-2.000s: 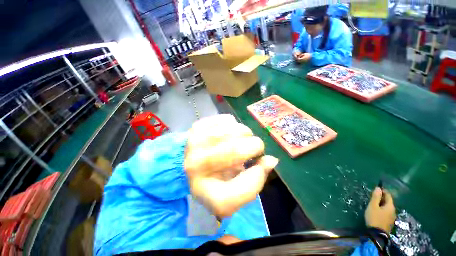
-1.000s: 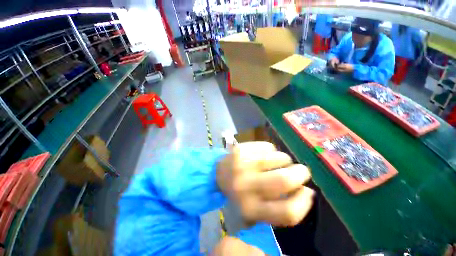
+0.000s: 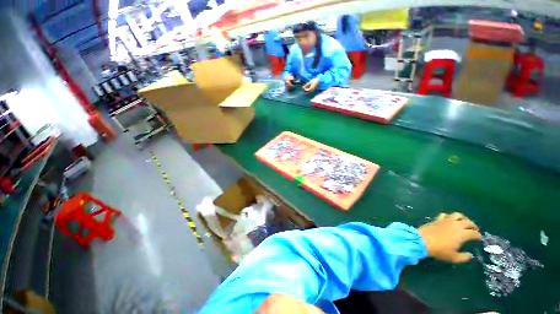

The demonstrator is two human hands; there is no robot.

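Observation:
My left hand (image 3: pixel 451 237) reaches across from the bottom of the view, palm down over the green bench (image 3: pixel 423 282). Its fingers are bent and apart at the left edge of a heap of small silvery parts (image 3: pixel 505 267); nothing shows held, though the palm side is hidden. My right hand is not in view. A salmon-red tray (image 3: pixel 264 154) holding silvery parts lies beyond my left sleeve, with a bright green tag (image 3: pixel 299 180) on its near edge.
Another red tray (image 3: pixel 362 115) of parts lies farther back, near a seated person in blue (image 3: pixel 331 58). An open cardboard box (image 3: pixel 209 119) stands at the bench's left end. A box with whitish bags (image 3: pixel 252 224) is below the edge. A red stool (image 3: pixel 86 218) stands left.
My left hand has moved from in front of me, where it was closed, to the heap at right, and its fingers have spread. The view has swung right; my right hand has left it.

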